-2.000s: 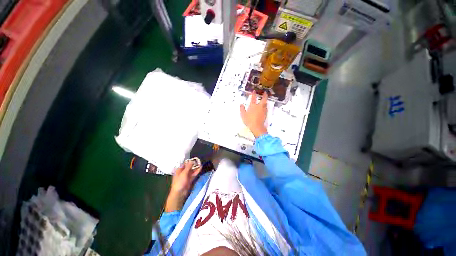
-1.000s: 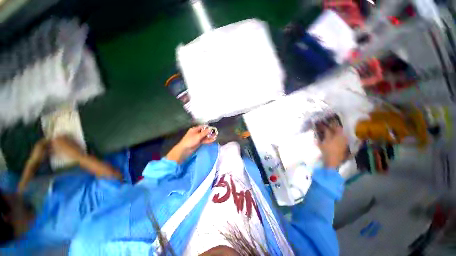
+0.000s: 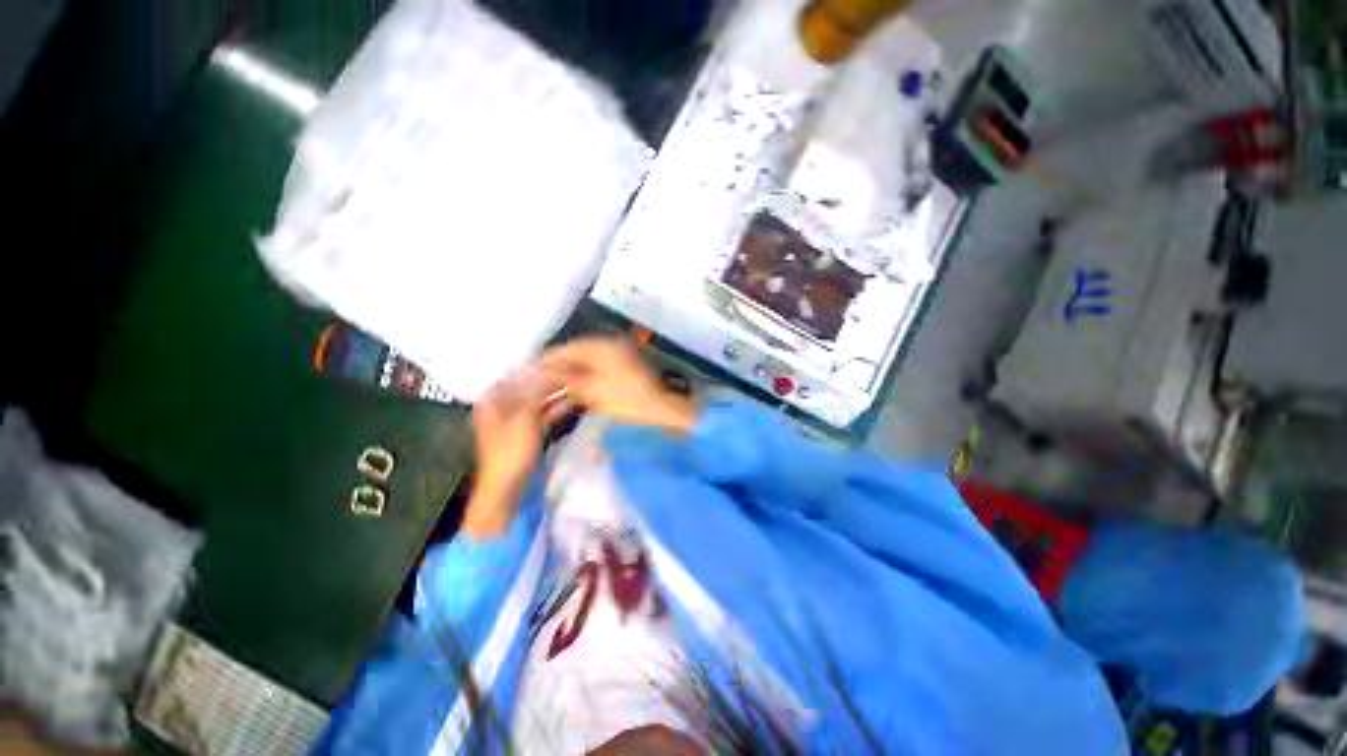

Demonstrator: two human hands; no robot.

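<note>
My left hand (image 3: 507,443) and my right hand (image 3: 613,378) meet in front of my chest, beside the tray's near corner. A thin pale edge of a small watch frame (image 3: 559,396) shows between the fingers; most of it is hidden and blurred. Two small pale ring-shaped frames lie side by side on the green mat (image 3: 281,517), left of my hands. The dark brown-red fixture (image 3: 795,276) sits on the white machine base (image 3: 672,281), near its front edge. No hand touches it. What is in it is too blurred to tell.
A white blister tray (image 3: 458,192) lies left of the machine. A dark tube (image 3: 352,355) with an orange end lies by its near edge. Crumpled clear trays (image 3: 81,576) are at lower left. The orange-yellow barrel (image 3: 845,22) is beyond the fixture; small bins (image 3: 987,121) stand behind right.
My right hand has left the fixture and come to my left hand. The fixture now stands nearer the base's front edge, clear of the barrel. Two frames now show on the mat.
</note>
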